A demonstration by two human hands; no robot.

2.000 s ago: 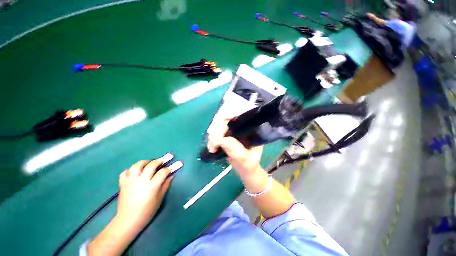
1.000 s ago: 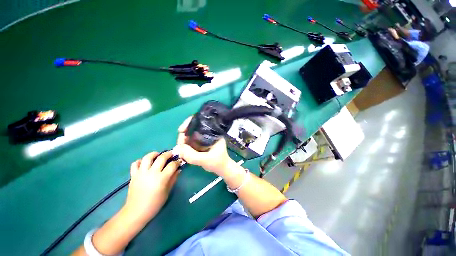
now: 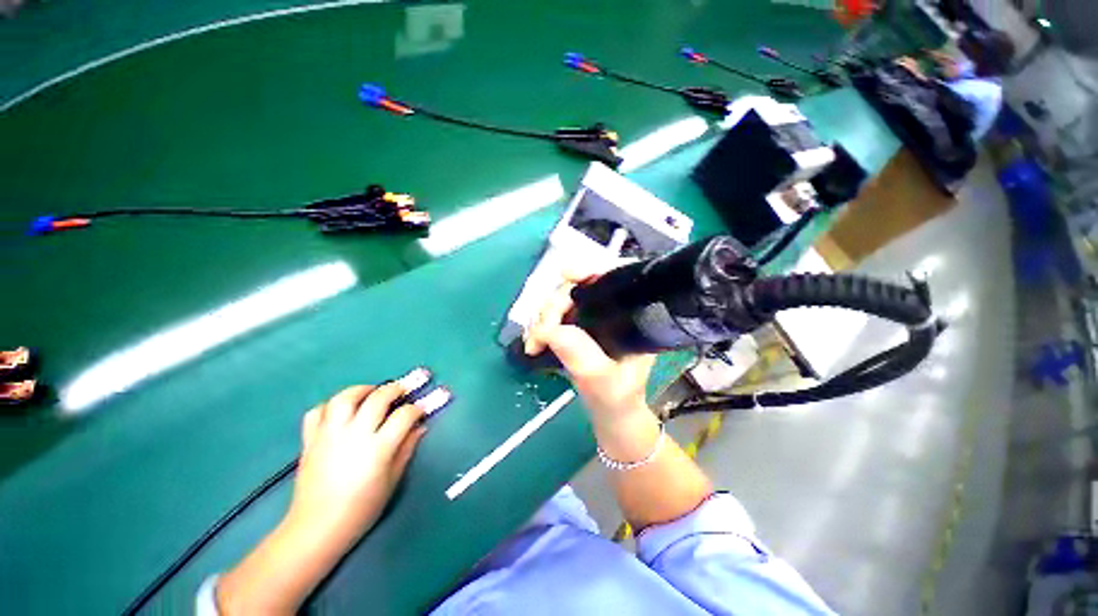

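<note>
My left hand (image 3: pixel 349 463) lies on the green bench, its fingers holding down a cable assembly; two whitish connector ends (image 3: pixel 424 391) show past the fingertips and its black cord (image 3: pixel 217 529) runs to the lower left. My right hand (image 3: pixel 590 361) grips a thick black electric screwdriver (image 3: pixel 668 295), tilted, with its tip end at the front of the white-grey screw feeder (image 3: pixel 626 207). The tip itself is hidden by the hand and feeder. Tiny specks lie on the bench below the feeder.
Several cable assemblies (image 3: pixel 361 212) with red-blue tips lie along the green belt (image 3: pixel 241 144). A white strip (image 3: pixel 508 445) lies on the bench. A second feeder (image 3: pixel 771 169) stands farther along. The corrugated screwdriver cable (image 3: pixel 843 295) loops right. Another person (image 3: pixel 975 90) is at the far end.
Since one second ago, my right hand and the screwdriver have moved from the connector ends to the feeder. My left hand stays on the connectors. The cables on the belt have shifted left.
</note>
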